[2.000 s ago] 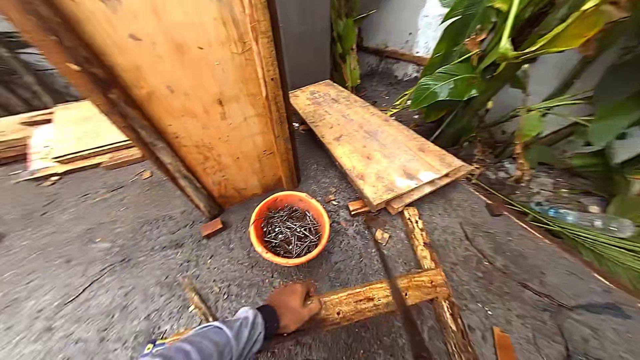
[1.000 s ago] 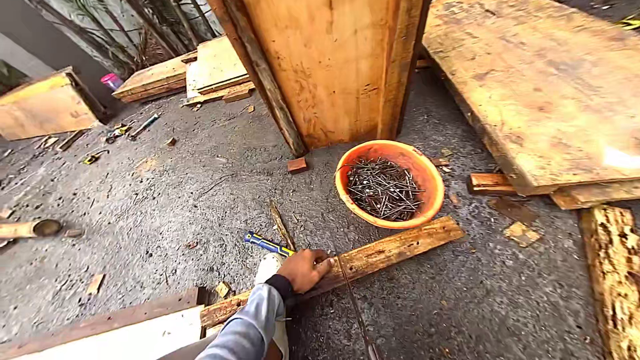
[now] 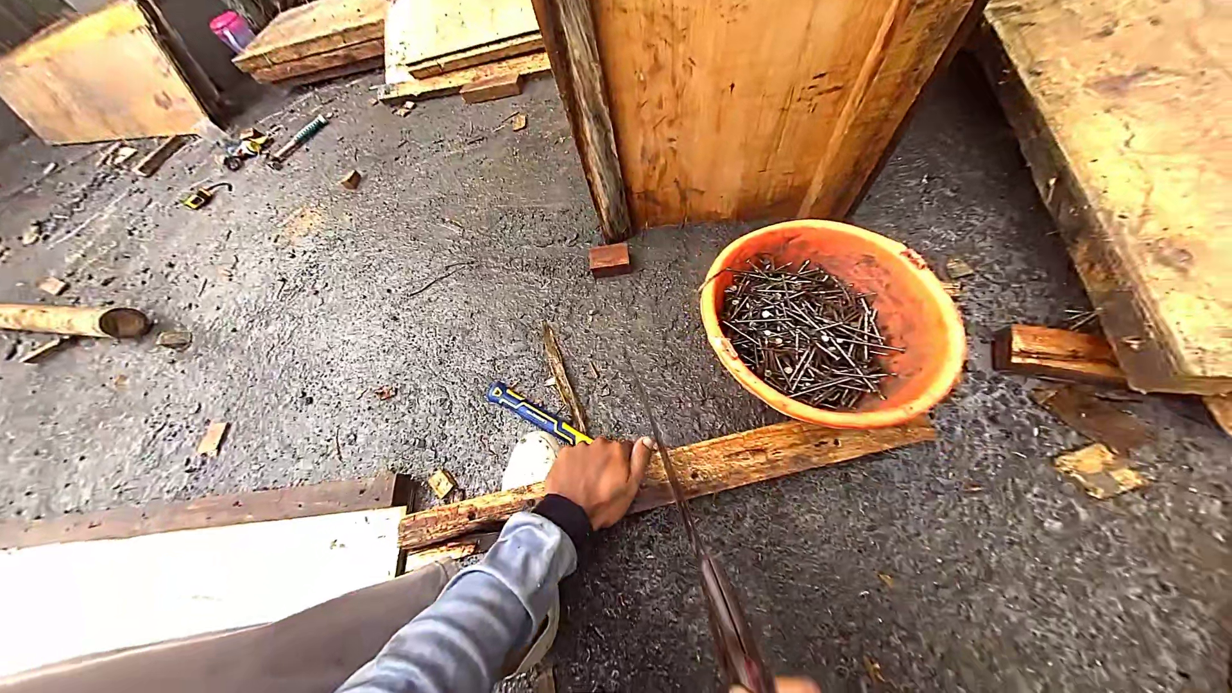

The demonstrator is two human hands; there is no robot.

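My left hand (image 3: 599, 479) grips a weathered wooden batten (image 3: 751, 460) that lies slanting across the ground, its thumb close to a thin blade. That blade belongs to what looks like a handsaw (image 3: 707, 558), seen nearly edge-on across the batten. At the bottom edge, my right hand (image 3: 780, 685) is at the saw's near end, mostly cut off by the frame. A blue and yellow tool handle (image 3: 534, 414) pokes out beyond my left hand. Just past the batten's far end stands an orange plastic basin (image 3: 938, 371) holding many nails (image 3: 804, 332).
An upright plywood panel (image 3: 731, 106) stands behind the basin, near a small reddish block (image 3: 609, 260). Stacked boards (image 3: 1145, 183) lie at right. At lower left is a white-faced panel (image 3: 212, 577). A round pole (image 3: 72, 320) and a tape measure (image 3: 199, 197) lie on the left.
The view has swung strongly to the left since the first frame. The batten, earlier lying against another timber, now lies apart from it, with my left hand still on it.
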